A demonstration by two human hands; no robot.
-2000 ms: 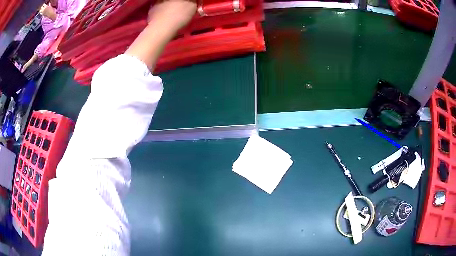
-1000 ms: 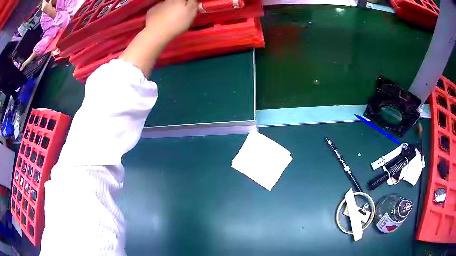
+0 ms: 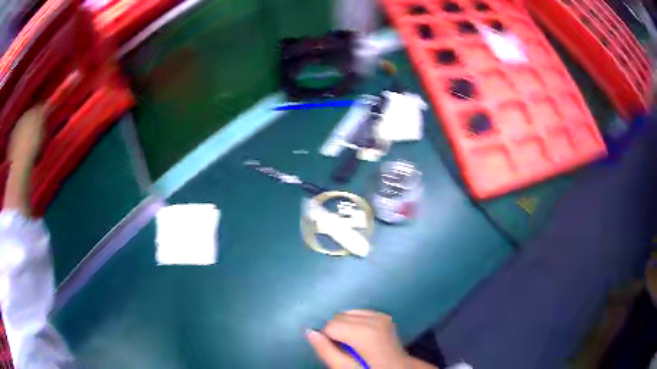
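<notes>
My right hand [image 3: 360,339] is at the bottom edge, curled around a thin blue stick [image 3: 351,354] over the green mat. My left hand [image 3: 29,130] is blurred at the far left, against the stacked red trays [image 3: 79,79]. Its fingers are not clear, so its grip cannot be told. A white square sheet [image 3: 187,234] lies flat on the mat between the hands. A red tray [image 3: 529,133] at the upper right has dark pieces in some pockets and other pockets empty.
A black stand [image 3: 317,65] is at the back, with another blue stick [image 3: 313,106] before it. A tape roll [image 3: 307,234], a glass bottle [image 3: 398,191], a slim dark tool [image 3: 277,175], a black marker [image 3: 347,164] and white scraps [image 3: 398,117] lie mid-mat. Another red tray [image 3: 605,54] is at far right.
The view has swung right and blurred, shifting the bench items left. My right hand with the blue stick has come into view. My left hand is still at the red stack.
</notes>
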